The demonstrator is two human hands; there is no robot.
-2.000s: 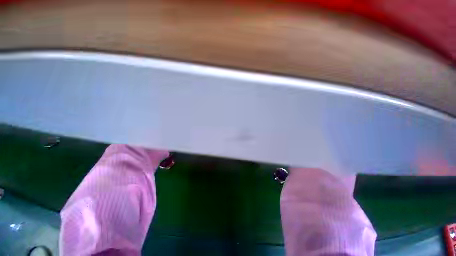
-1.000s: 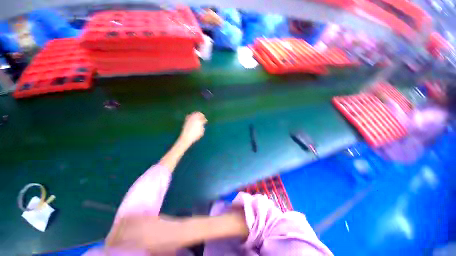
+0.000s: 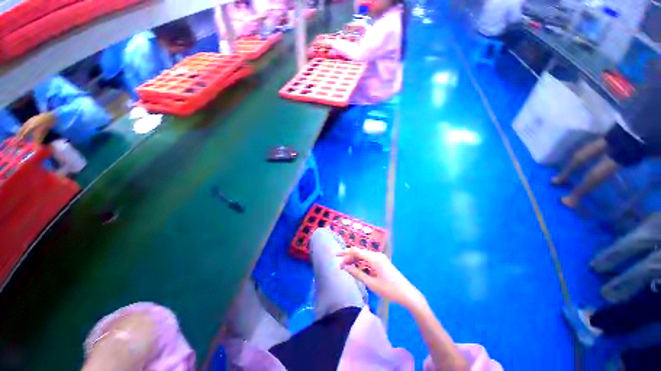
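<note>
My right hand (image 3: 382,275) is over the near side of a low red compartment tray (image 3: 298,251), beside my knee. Its fingers point left, slightly bent and apart, and I see nothing in them. The tray holds several round dark pieces that look like watch bodies; my knee and hand hide part of it. My left sleeve and some bare forearm (image 3: 123,346) are at the bottom left, cut off by the edge; my left hand is not visible.
The green bench (image 3: 167,246) bears a thin black stick (image 3: 228,199), a small black box (image 3: 282,153) and red trays (image 3: 322,81). A blue stool (image 3: 308,185) stands beside it. Workers sit along the bench; a person's legs (image 3: 583,163) are at the right.
The view has turned right, showing more blue floor. My right hand is now over the low tray. The hand that reached across the bench is gone from there.
</note>
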